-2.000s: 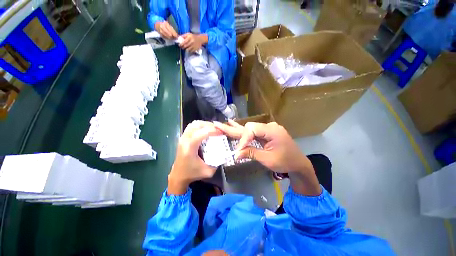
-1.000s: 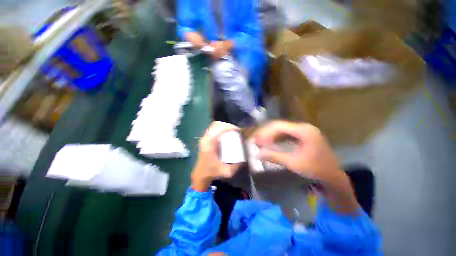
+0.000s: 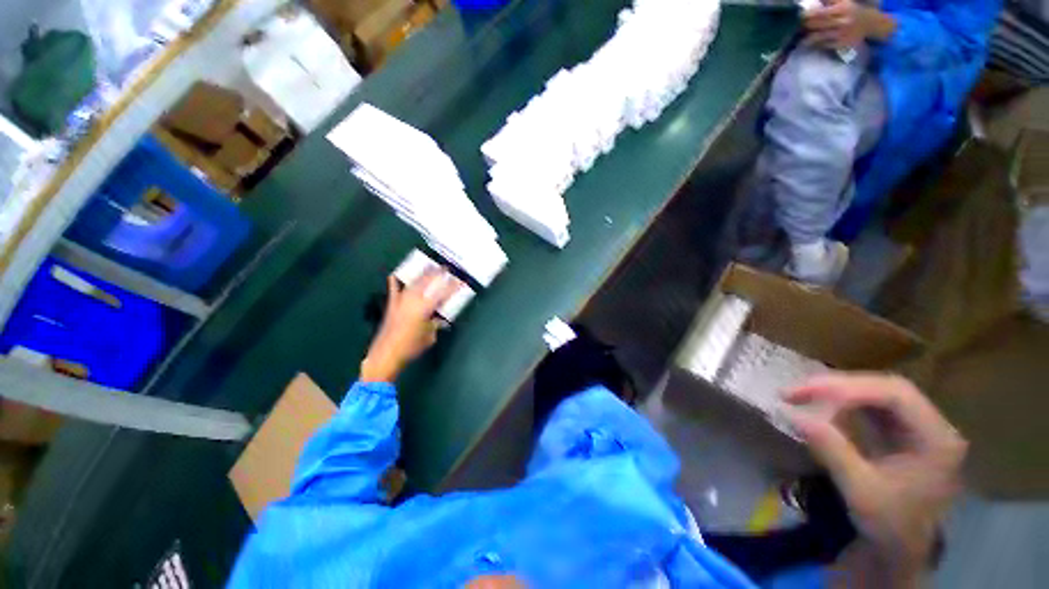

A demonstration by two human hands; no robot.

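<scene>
My left hand (image 3: pixel 405 320) is on a small white box (image 3: pixel 458 301) on the green bench, just beside the leaning stack of long white boxes (image 3: pixel 428 184). Its fingers lie over the box. My right hand (image 3: pixel 880 454) is raised at the lower right, blurred, thumb and fingers curved apart; nothing shows between them. Behind it, the small open carton (image 3: pixel 857 316) holds rows of small white printed boxes (image 3: pixel 759 371). A small white piece (image 3: pixel 559 334) lies at the bench edge.
The row of white boxes (image 3: pixel 610 98) runs along the bench (image 3: pixel 598 247). Another person (image 3: pixel 851 138) in blue sits at the upper right. A large carton (image 3: pixel 966 345) is at the right. Blue stools or crates (image 3: pixel 92 328) and a brown cardboard flap (image 3: pixel 282 443) are at the left.
The view has swung left. My left hand has moved from above the carton to a box on the bench. My right hand has moved apart from it, and its fingers show no box.
</scene>
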